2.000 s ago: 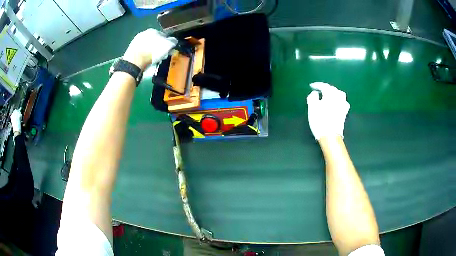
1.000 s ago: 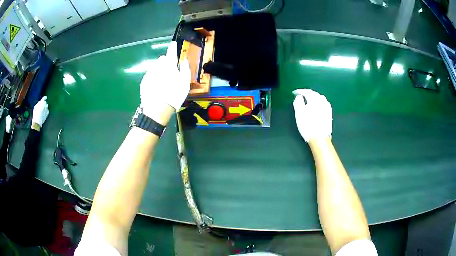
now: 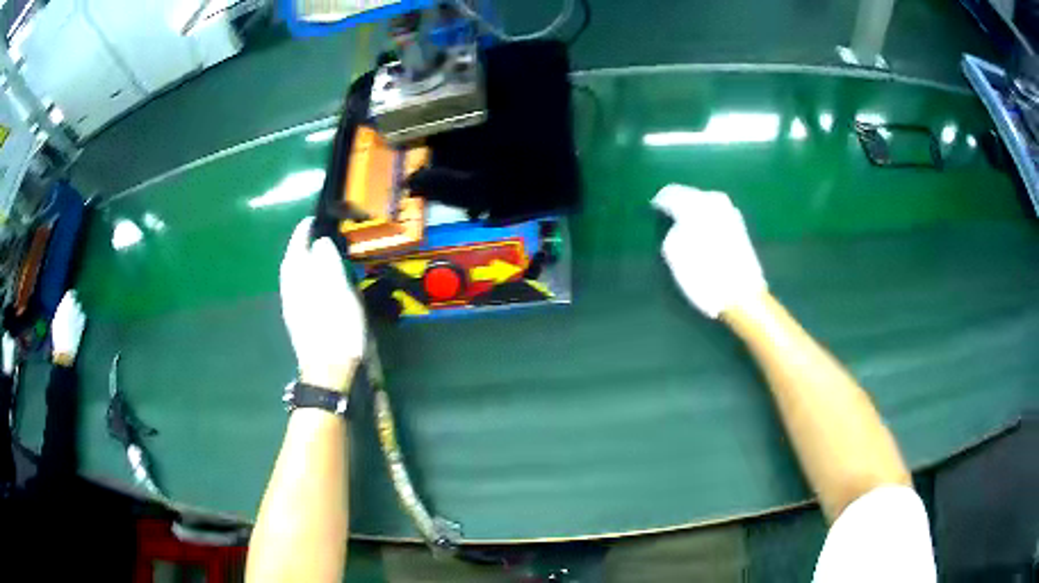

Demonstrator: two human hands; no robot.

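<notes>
The benchtop press has an orange nest [image 3: 370,188] on its left side, a black pad [image 3: 530,137] beside it and a metal press head [image 3: 427,97] over the nest's far part. Its front panel has a round red button [image 3: 442,282]. My left hand [image 3: 322,302], in a white glove, is at the nest's near left corner, fingers pointing forward. Whether it touches or holds anything there is unclear. My right hand [image 3: 709,248], gloved in white, hovers over the bench right of the press, with nothing visible in it. Whether a frame lies in the nest is hard to tell.
A thin black phone frame [image 3: 900,147] lies at the bench's far right. A taped hose [image 3: 397,461] runs from the press to the near edge. A corded hand tool [image 3: 123,424] lies left. Another person's gloved hand [image 3: 67,327] is at the left edge.
The press head now stands over the nest's far part. My left hand has moved from the nest to its near left corner. My right hand remains right of the press. The view has shifted.
</notes>
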